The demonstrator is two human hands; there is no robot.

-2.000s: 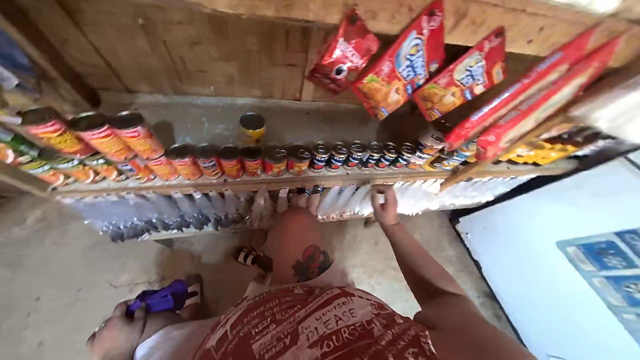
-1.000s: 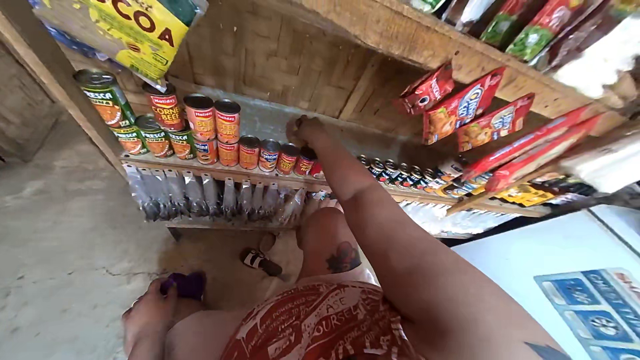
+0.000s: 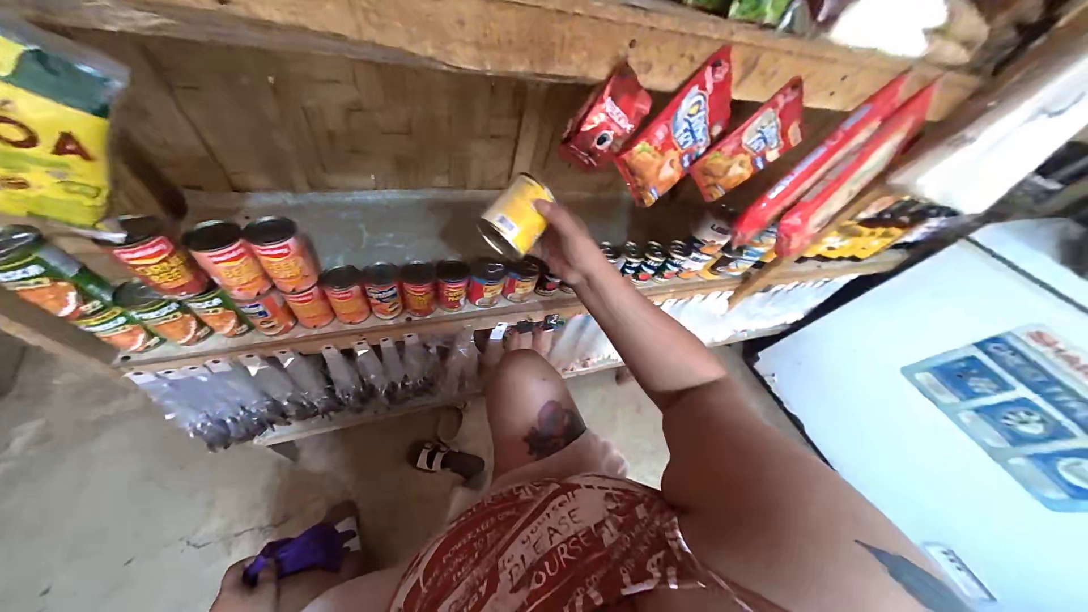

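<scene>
My right hand (image 3: 565, 246) is closed around a yellow tin can (image 3: 515, 216), held tilted above the wooden shelf, in front of its back part. Below the can runs a row of small red-labelled cans (image 3: 418, 289), with taller cans (image 3: 279, 253) stacked at the left. Smaller dark-topped cans (image 3: 653, 260) stand to the right of my hand, and some are hidden behind it. At the lower left, my left hand (image 3: 255, 586) grips a purple cloth (image 3: 304, 552) by my knee.
Red seasoning packets (image 3: 680, 127) hang from the upper wooden beam (image 3: 476, 38). A yellow packet (image 3: 53, 127) hangs at the left. Small plastic bags (image 3: 340, 374) hang below the shelf edge. A white appliance (image 3: 943, 374) stands at the right.
My right hand has come up from the back of the shelf with the yellow can, which stood behind the row two seconds ago. My left hand still holds the purple cloth.
</scene>
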